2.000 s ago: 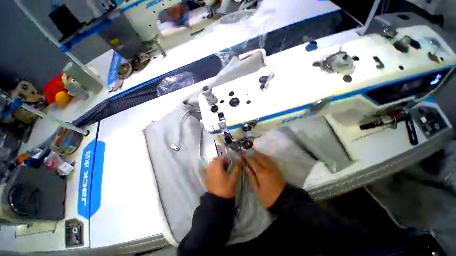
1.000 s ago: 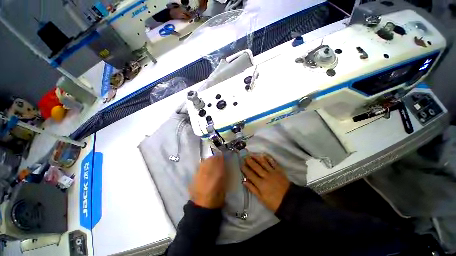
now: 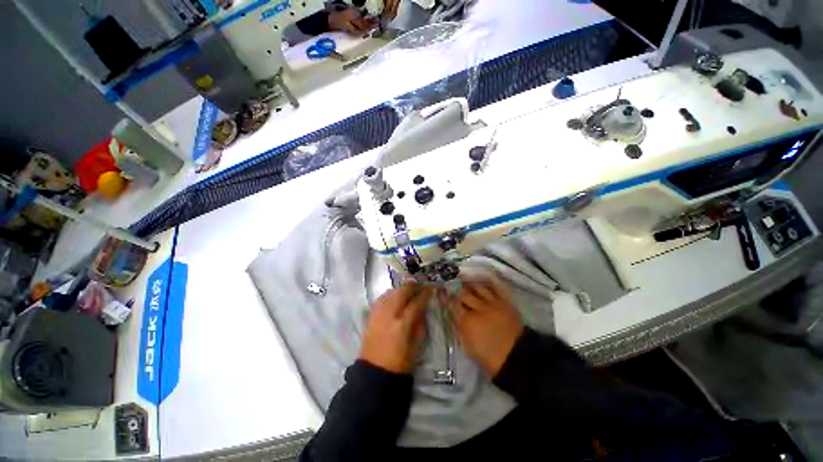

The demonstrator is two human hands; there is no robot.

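A light grey garment piece (image 3: 307, 302) lies on the white table under the sewing machine head (image 3: 532, 171). A zipper end with a silvery metal pull (image 3: 444, 375) lies on the fabric between my wrists; another metal pull (image 3: 316, 288) lies to the left. My left hand (image 3: 394, 327) and my right hand (image 3: 485, 323) are side by side just in front of the needle area (image 3: 412, 267), fingertips pressed on the fabric at the zipper. The fingertips and presser foot partly hide the seam.
Small dark tools (image 3: 690, 224) lie under the machine arm at right. Behind the machine are striped dark fabric (image 3: 271, 153), clear plastic and blue scissors (image 3: 322, 48) near another person's hand. A grey machine part (image 3: 59, 356) stands at left. Grey cloth (image 3: 749, 347) hangs at lower right.
My left hand was blurred and apart from my right one second ago; now it is down on the fabric close to my right. The near zipper pull has shifted slightly up in view.
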